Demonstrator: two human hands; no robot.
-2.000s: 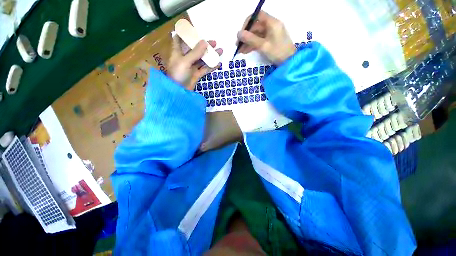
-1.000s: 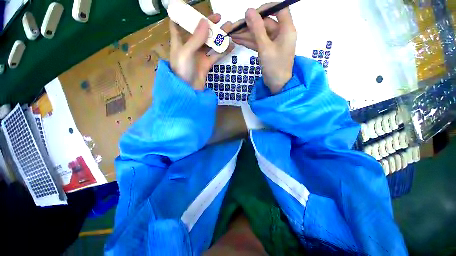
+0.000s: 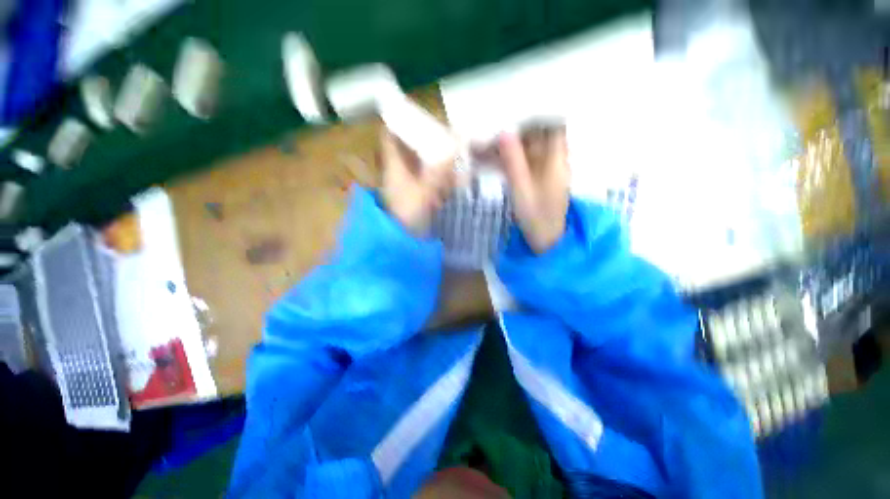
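Observation:
The frame is blurred. My left hand (image 3: pixel 415 190) holds a cream-white plastic housing (image 3: pixel 418 127), tilted with its lower right end towards my right hand. My right hand (image 3: pixel 539 185) is close beside that end, fingers bent together around a dark blurred stick (image 3: pixel 540 125). Whether the hand touches the housing is too blurred to tell. The sticker on the housing end cannot be made out. The sticker sheet (image 3: pixel 470 224) with rows of dark stickers lies under and between my hands.
The green conveyor belt (image 3: pixel 249 49) with several white housings runs across the upper left. Brown cardboard (image 3: pixel 244 214) and a white board (image 3: pixel 683 156) lie on the bench. Label sheets (image 3: pixel 78 322) are at far left. A tray of white parts (image 3: pixel 766 356) is at lower right.
The view has shifted and blurred, so hands and bench appear lower. Since two seconds ago, my right hand has come to the housing's end. The stick is now less distinct.

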